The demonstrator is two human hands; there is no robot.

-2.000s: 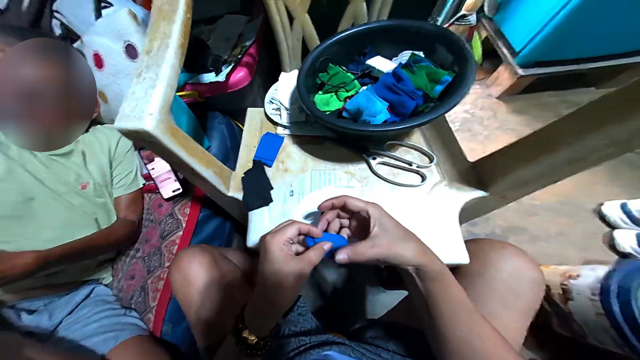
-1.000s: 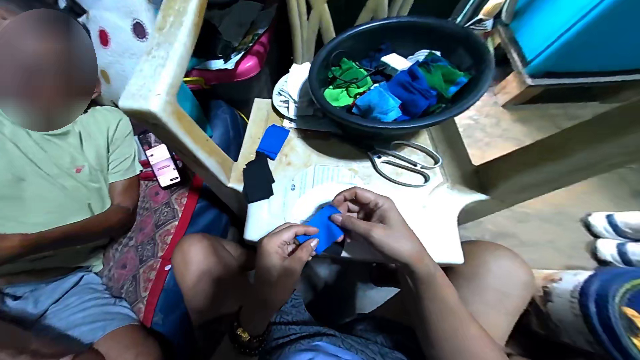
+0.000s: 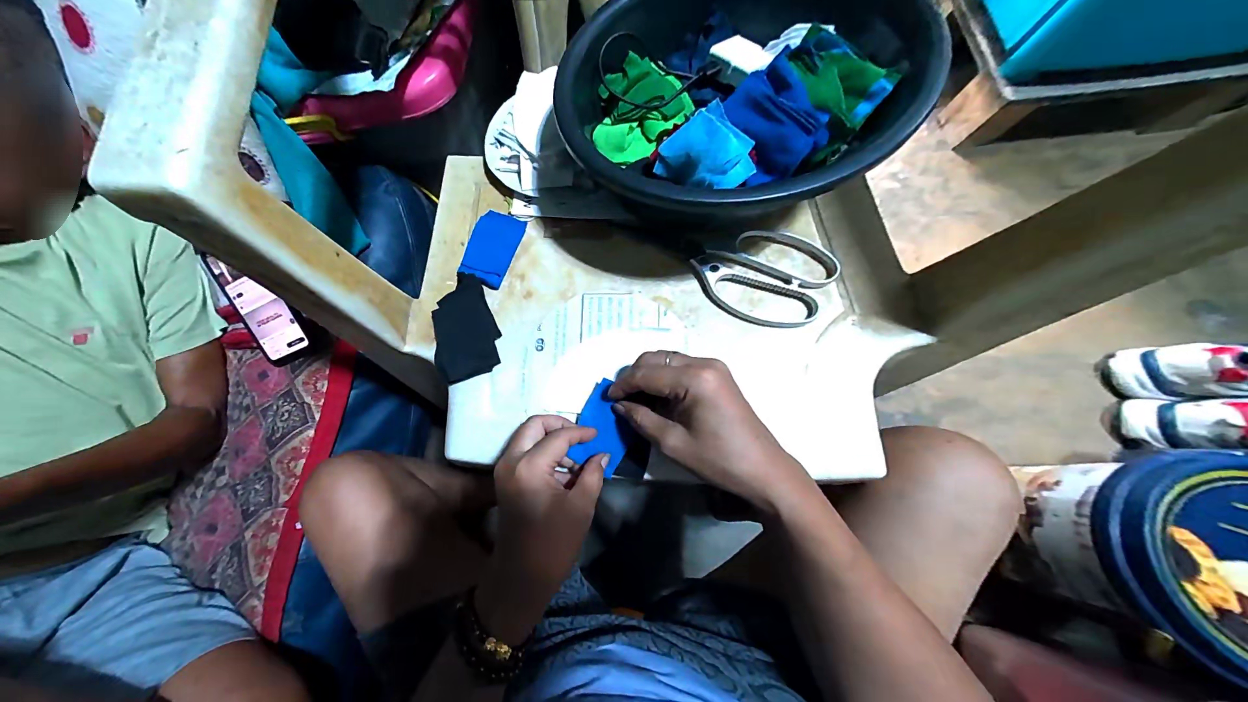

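My left hand (image 3: pixel 558 466) pinches the lower edge of a small blue fabric piece (image 3: pixel 601 429) over the front of the plastic chair seat (image 3: pixel 799 390). At the piece's upper right edge, the fingertips of my right hand (image 3: pixel 673 395) grip it too. Left of the hands, black fabric pieces (image 3: pixel 466 330) lie on the seat, with blue fabric pieces (image 3: pixel 493 250) just above them. Scissors with grey handles (image 3: pixel 765 278) rest behind my right hand, their blades hidden in shadow by the basin. Printed paper (image 3: pixel 609 317) lies behind the blue piece.
A black basin (image 3: pixel 921 127) of green and blue fabric pieces stands at the seat's back. Chair armrests (image 3: pixel 234 224) rise on both sides. A person (image 3: pixel 88 390) sits at left beside a phone (image 3: pixel 263 317). A round blue-topped container (image 3: pixel 1160 546) is at right.
The blue piece, folded small between my fingers two seconds ago, is now spread flatter and held more upright. Both hands remain on it. The view has shifted closer to the seat.
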